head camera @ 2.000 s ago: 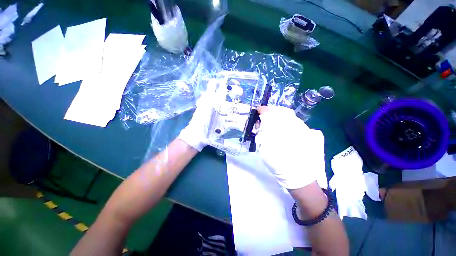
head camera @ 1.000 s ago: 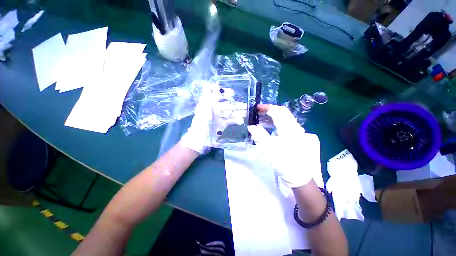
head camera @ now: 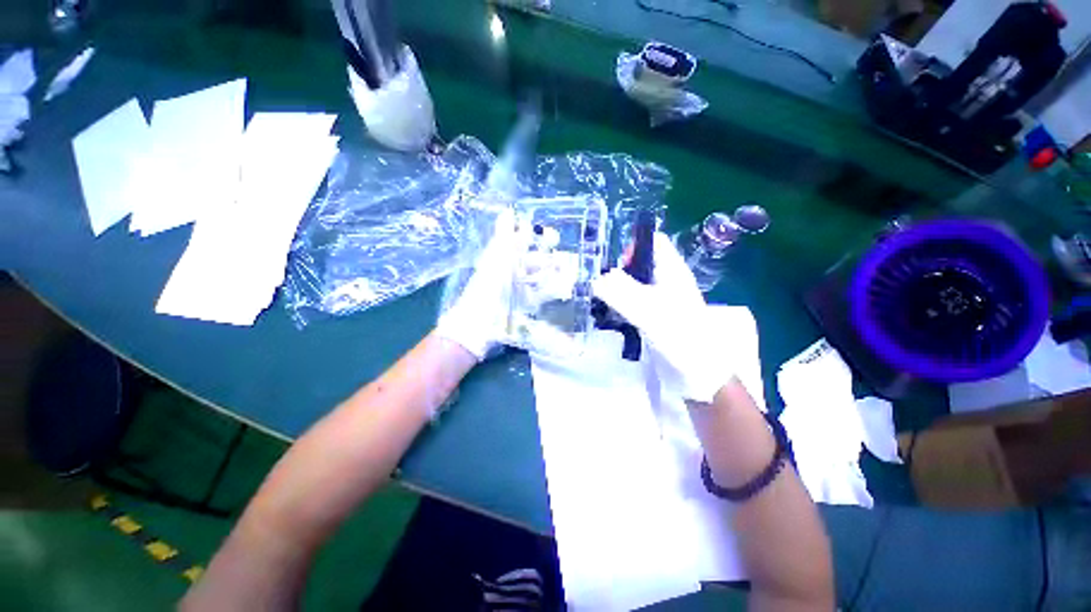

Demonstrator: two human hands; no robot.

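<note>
A clear plastic housing [head camera: 558,281] with small dark spots is held upright over the bench. My left hand [head camera: 485,287], in a white glove, grips its left side, with crinkled clear film around the glove. My right hand [head camera: 670,313], also in a white glove, is at the housing's right side. It holds a dark stick-like piece [head camera: 641,245] between thumb and fingers, a little apart from the housing. Another dark curved part shows below it. A clear plastic bag [head camera: 383,233] lies behind and to the left. White sheets [head camera: 610,478] lie below the hands.
More white sheets [head camera: 197,167] lie at left. A clear bottle [head camera: 715,233] stands right of the housing. A purple-ringed fan [head camera: 951,299], crumpled wipes [head camera: 828,418] and a cardboard box [head camera: 993,454] are at right. A wrapped unit [head camera: 662,78] and a white-wrapped post [head camera: 397,108] stand behind.
The dark piece was against the housing's right edge and is now tilted away from it in my right hand. The view has shifted slightly.
</note>
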